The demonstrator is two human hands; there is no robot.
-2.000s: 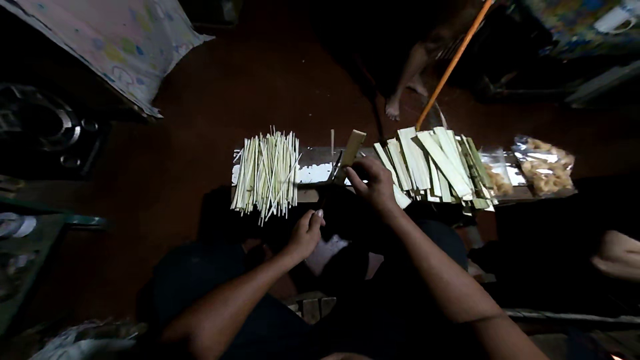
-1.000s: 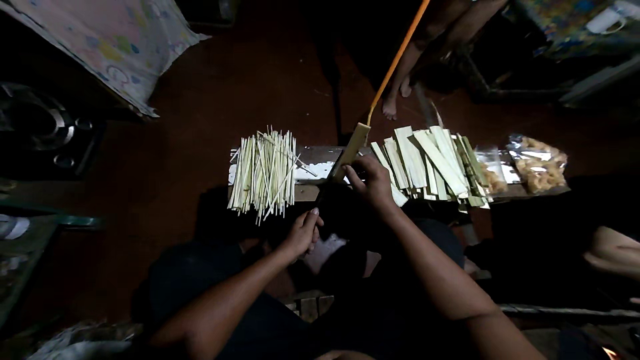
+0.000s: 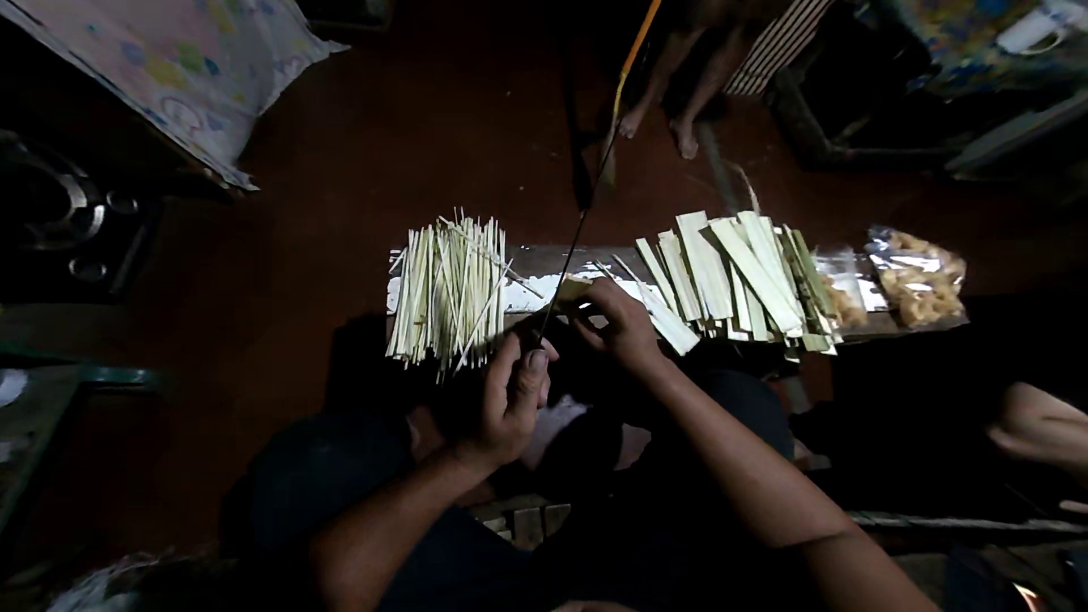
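My left hand (image 3: pixel 514 399) is closed around the near end of a long, thin, dark blade-like tool (image 3: pixel 565 268), which points up and away; its exact kind is unclear. Just to the right, my right hand (image 3: pixel 620 323) pinches a short flat pale strip (image 3: pixel 574 291) beside this tool. Many thin pale split sticks (image 3: pixel 450 293) lie in a pile on a narrow wooden bench (image 3: pixel 544 255), left of my hands. Wider flat strips, perhaps split bamboo (image 3: pixel 705 268), lie fanned out on the bench to the right of them.
Clear plastic bags of tan ring-shaped pieces (image 3: pixel 918 280) lie at the bench's right end. Beyond the bench are a person's bare feet (image 3: pixel 684 136) and an orange pole or cord (image 3: pixel 639 38). A gas stove (image 3: pixel 51 204) stands left; another person's limb (image 3: pixel 1041 425) shows at right.
The long dark tool now stands out above my left hand, angled up and away. The flat strip by my right hand has come down lower and looks shorter. The other person's feet have shifted.
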